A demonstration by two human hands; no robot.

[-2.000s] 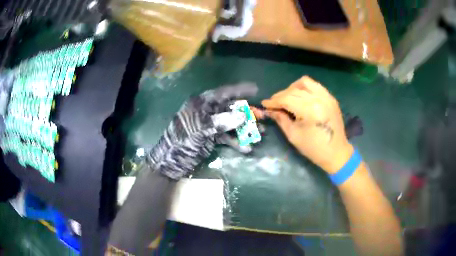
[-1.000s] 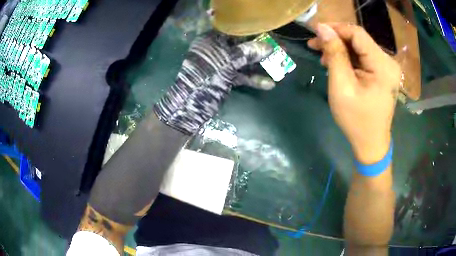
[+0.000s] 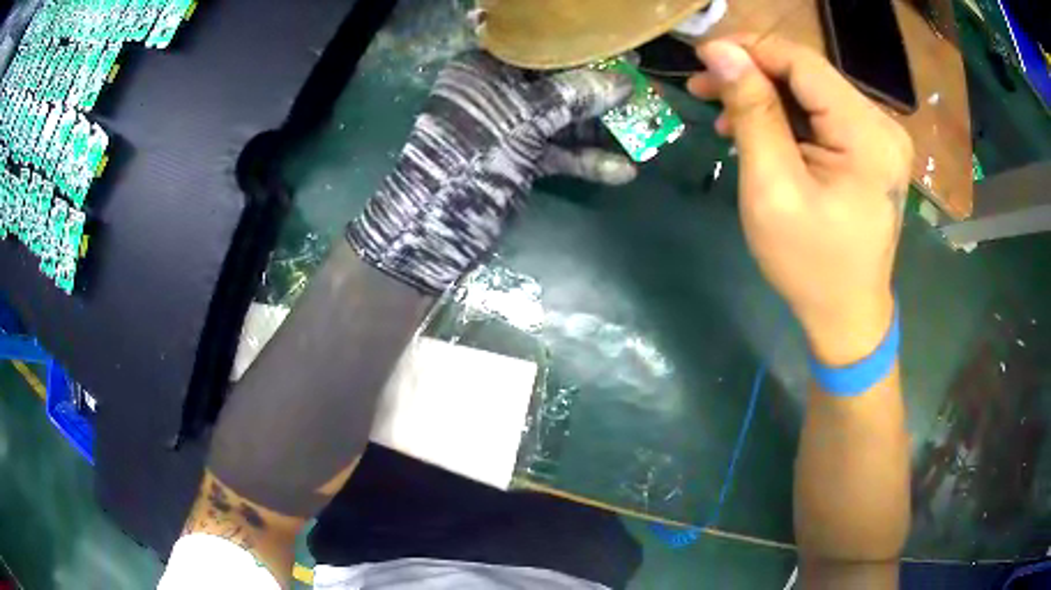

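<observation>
My left hand (image 3: 496, 150), in a black-and-white mottled knit glove, pinches a small green circuit board (image 3: 648, 120) between thumb and fingers at the top centre. The board's solder side shows, just below the rim of the amber fume hood (image 3: 576, 32). My bare right hand (image 3: 807, 173), with a blue wrist strap (image 3: 859, 360), is right of the board, apart from it. Its thumb and index finger are pinched together beside a whitish piece (image 3: 703, 21) at the hood's edge. Whether something thin is between the fingertips cannot be seen.
A black foam tray (image 3: 173, 196) at left carries rows of green boards (image 3: 58, 127). A white pad (image 3: 467, 403) lies near my left forearm. A dark phone (image 3: 870, 52) lies on the wooden shelf (image 3: 945, 150) at upper right. A blue coiled cord (image 3: 680, 534) hangs at the bench edge.
Both hands have moved up and apart from each other, the board now under the hood's rim. The board has turned in my left hand. Over the last second both hands have barely moved.
</observation>
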